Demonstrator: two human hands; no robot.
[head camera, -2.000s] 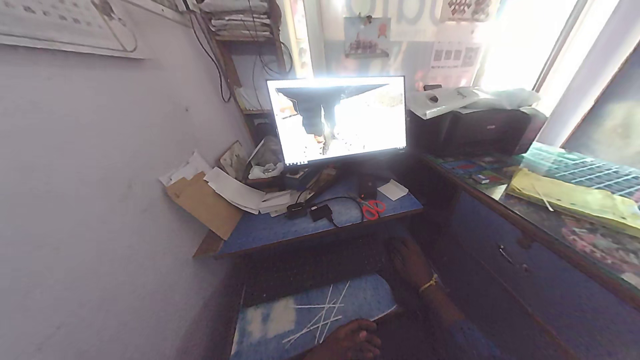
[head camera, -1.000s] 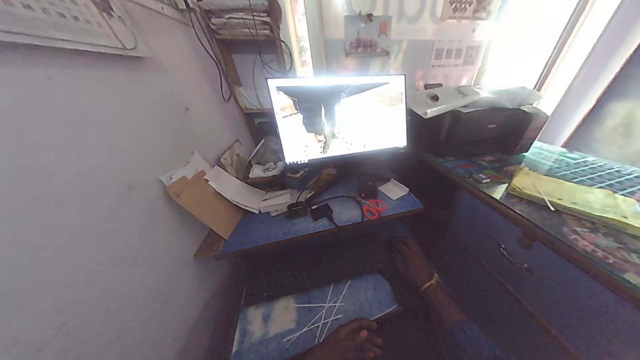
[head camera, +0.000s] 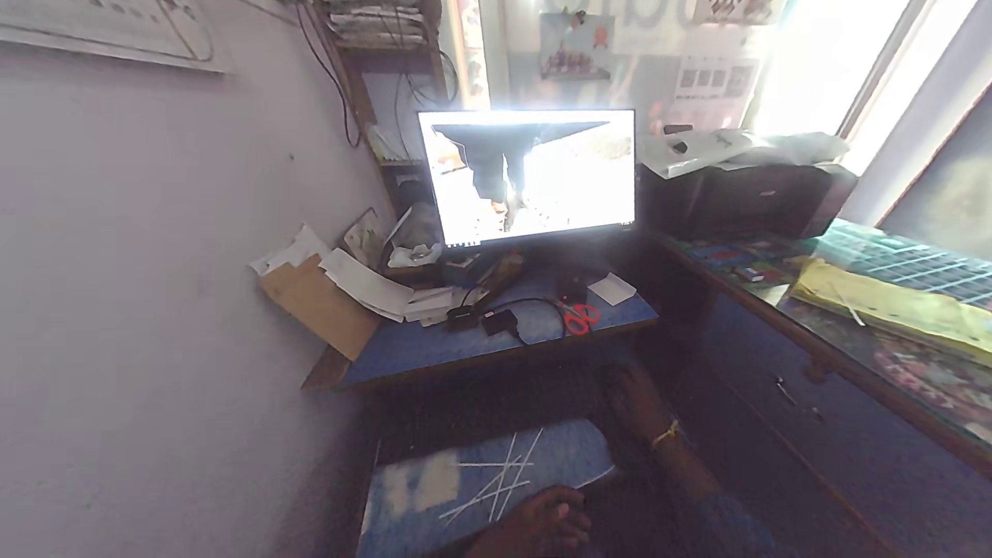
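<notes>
My right hand (head camera: 632, 399), with a yellow band at the wrist, reaches onto the dark lower shelf and rests over a dark object, likely a computer mouse, that is mostly hidden. My left hand (head camera: 550, 515) lies with curled fingers at the front edge of the blue board (head camera: 422, 496); whether it holds anything cannot be told. Several thin white sticks (head camera: 496, 488) lie crossed on that board, just left of my left hand. Behind the board a dark keyboard (head camera: 465, 403) is faintly seen in shadow. A lit monitor (head camera: 542, 178) stands on the blue desk above.
On the desk's upper level (head camera: 434, 349) lie red-handled scissors (head camera: 580, 318), a black adapter with a cable (head camera: 500, 322), a white paper piece (head camera: 612, 289), papers and a brown envelope (head camera: 322, 302). At right, a glass-topped counter (head camera: 868, 333) holds a black printer (head camera: 752, 198) and yellow sheets (head camera: 891, 306).
One white stick lies level across the top of the crossed sticks, where the earliest frame shows a slightly different arrangement. Both hands stay in nearly the same places.
</notes>
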